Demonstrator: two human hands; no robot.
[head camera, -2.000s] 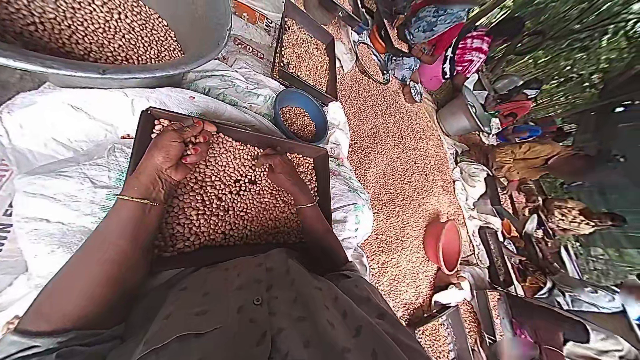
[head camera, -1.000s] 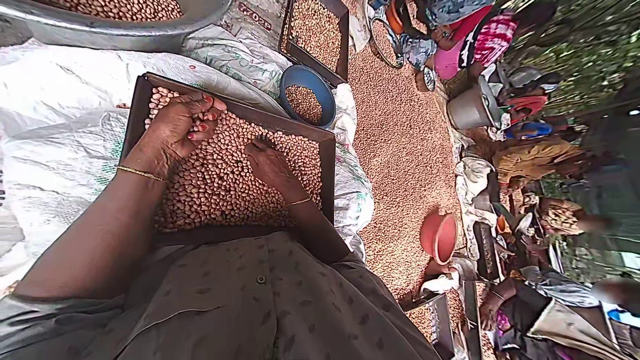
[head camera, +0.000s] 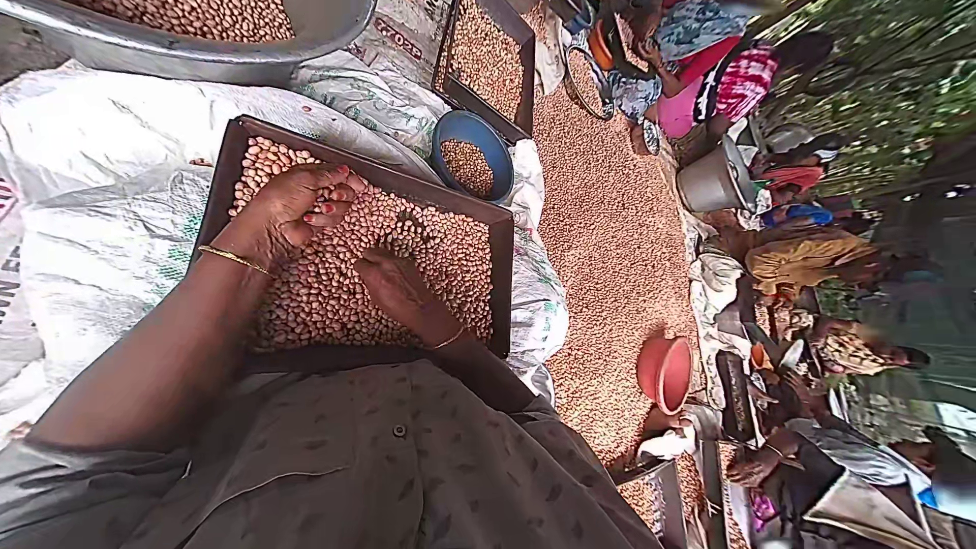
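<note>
A dark rectangular metal tray (head camera: 499, 282) of shelled nuts, seemingly peanuts (head camera: 328, 297), rests against my lap. My left hand (head camera: 316, 202), with red nails and a thin bangle at the wrist, is curled over the nuts near the upper left part of the tray; whether its fingers hold any nuts is unclear. To its right and lower, my right hand (head camera: 389, 282) is bent down at the nuts near the middle, its fingertips mostly hidden. Just beyond the tray's upper right wall stands a blue bowl (head camera: 499, 160) partly filled with nuts.
White woven sacks (head camera: 99, 152) lie under and around the tray. A large metal basin (head camera: 229, 61) of nuts is at upper left, another dark tray (head camera: 526, 84) beyond. Nuts (head camera: 610, 229) cover the ground at right, with a red bowl (head camera: 665, 374), a grey bucket (head camera: 709, 179) and several seated people.
My right hand has moved a little toward the left and toward my body over the nuts. My left hand stays near the tray's upper left part.
</note>
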